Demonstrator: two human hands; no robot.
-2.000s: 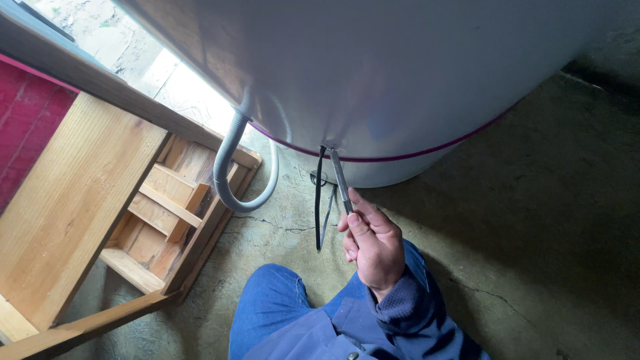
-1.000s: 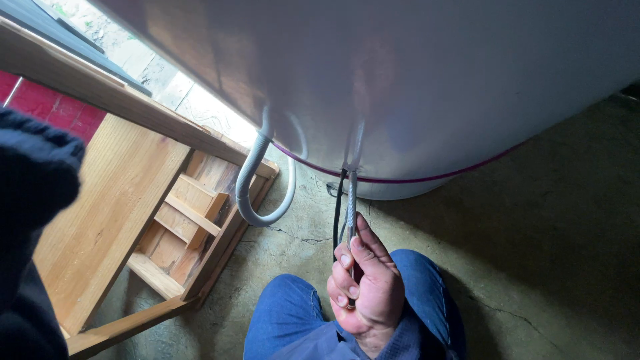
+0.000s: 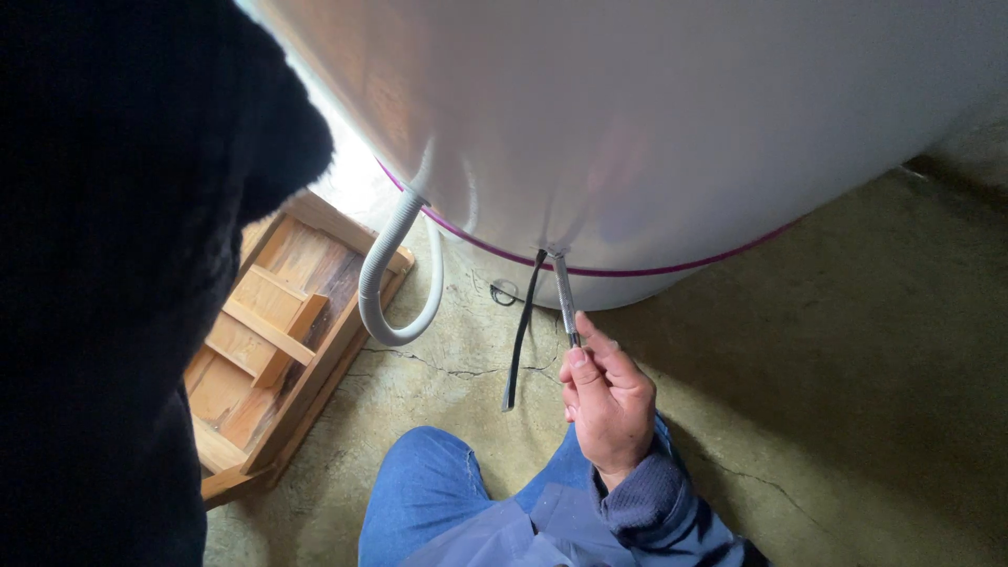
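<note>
My right hand point(image 3: 614, 398) holds the dark lower end of a slim silver rod-like piece point(image 3: 565, 295) between thumb and fingers. The upper end of this piece meets the lower side of a large, glossy white rounded body point(image 3: 677, 157), just at a purple trim line point(image 3: 630, 272). Close on its left, a flat black cable or strap point(image 3: 520, 339) hangs from the same spot, its lower end loose. My left hand is not in view.
A grey corrugated hose point(image 3: 380, 291) loops below the white body. At the left stands a wooden frame point(image 3: 315, 394) with slats. Dark cloth point(image 3: 118, 276) fills the left side; whose it is cannot be told. The concrete floor point(image 3: 787, 409) is cracked.
The dark cloth has come in from the left and now hides much of the wooden frame. My right hand still holds the silver piece. The view has shifted.
</note>
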